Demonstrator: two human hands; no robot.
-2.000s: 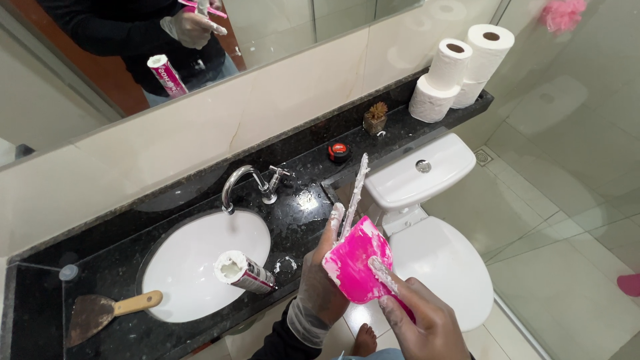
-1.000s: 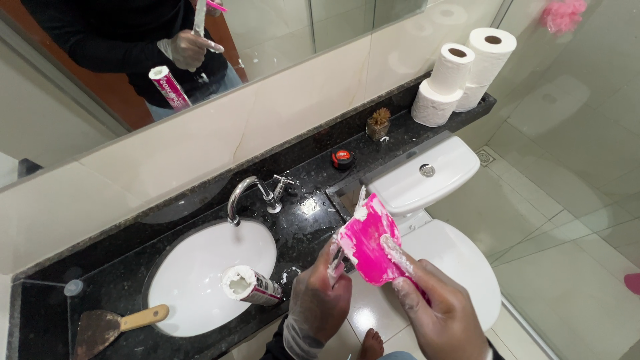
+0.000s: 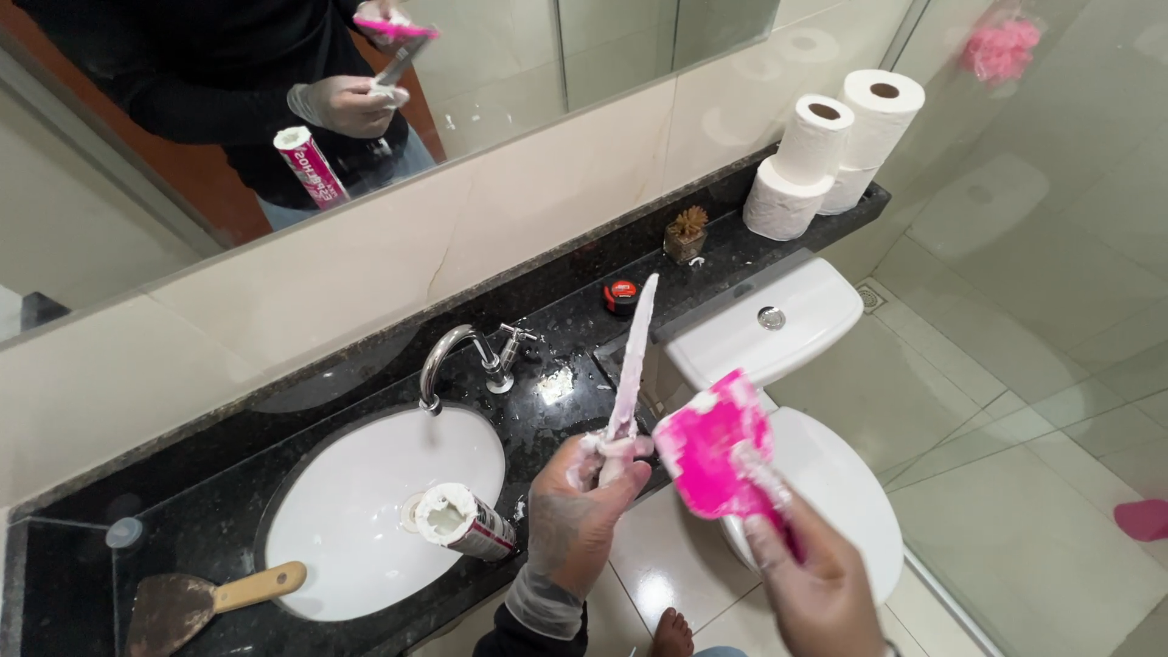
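Observation:
My left hand (image 3: 584, 502), in a clear glove smeared with white paste, grips a paste-coated knife-like blade (image 3: 631, 360) that points up. My right hand (image 3: 812, 566), gloved too, holds a pink plastic spatula (image 3: 716, 447) with white paste on its face, just right of the blade and apart from it. An open cartridge tube (image 3: 465, 522) with white paste at its mouth stands at the sink's front edge, left of my left hand. A putty knife with a wooden handle (image 3: 260, 587) lies at the sink's left edge.
Behind the white sink (image 3: 365, 511) rises a chrome faucet (image 3: 465, 356). A red and black tape measure (image 3: 621, 297), a small potted plant (image 3: 686, 234) and toilet paper rolls (image 3: 789, 196) stand along the black counter. The toilet (image 3: 839, 493) is at right, below a mirror (image 3: 511, 73).
The pink spatula has moved away from the blade, which now shows along its length. A second ago the spatula covered most of it, close to my left hand.

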